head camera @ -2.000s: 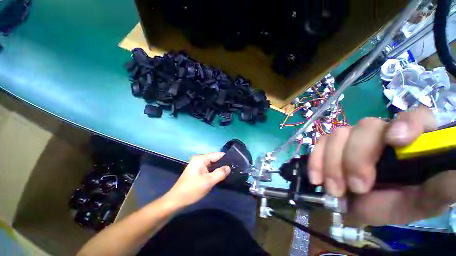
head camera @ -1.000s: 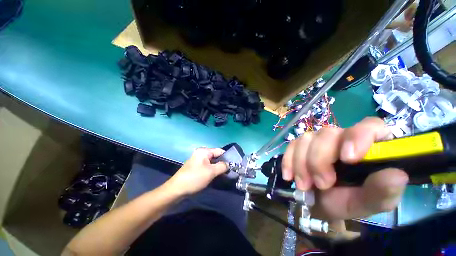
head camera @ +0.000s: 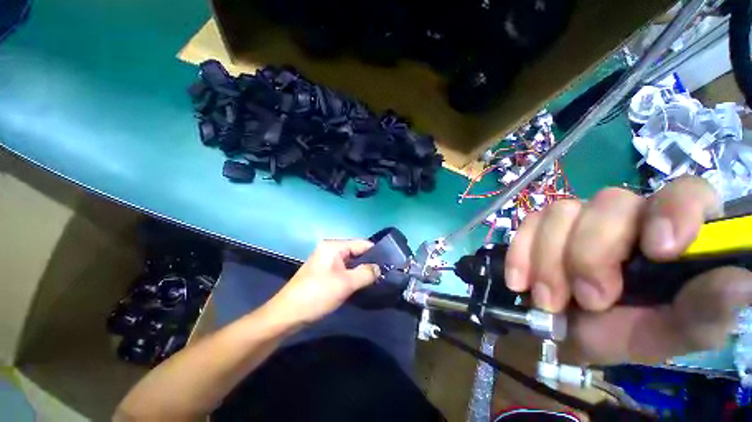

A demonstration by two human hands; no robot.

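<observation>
My left hand (head camera: 334,278) pinches a black housing shell (head camera: 387,252) at the bench's front edge. My right hand (head camera: 602,264) is wrapped around the black electric screwdriver (head camera: 647,272), which has a yellow label. The screwdriver lies roughly level and points left. Its metal nozzle (head camera: 425,272) is at the right side of the shell. Whether the tip touches a screw cannot be seen. My left fingers hide part of the shell.
Small black parts (head camera: 305,132) lie heaped on the green bench (head camera: 99,124). Behind them is a large carton (head camera: 396,107) with black housings. Wired connectors (head camera: 528,169) and white parts (head camera: 688,136) lie right. A floor carton (head camera: 62,305) holds glossy shells. A metal rod (head camera: 569,136) slants overhead.
The screwdriver and my right hand shifted left, then back right in the picture, along with the surroundings. My left hand still holds the shell, and the nozzle stays beside it.
</observation>
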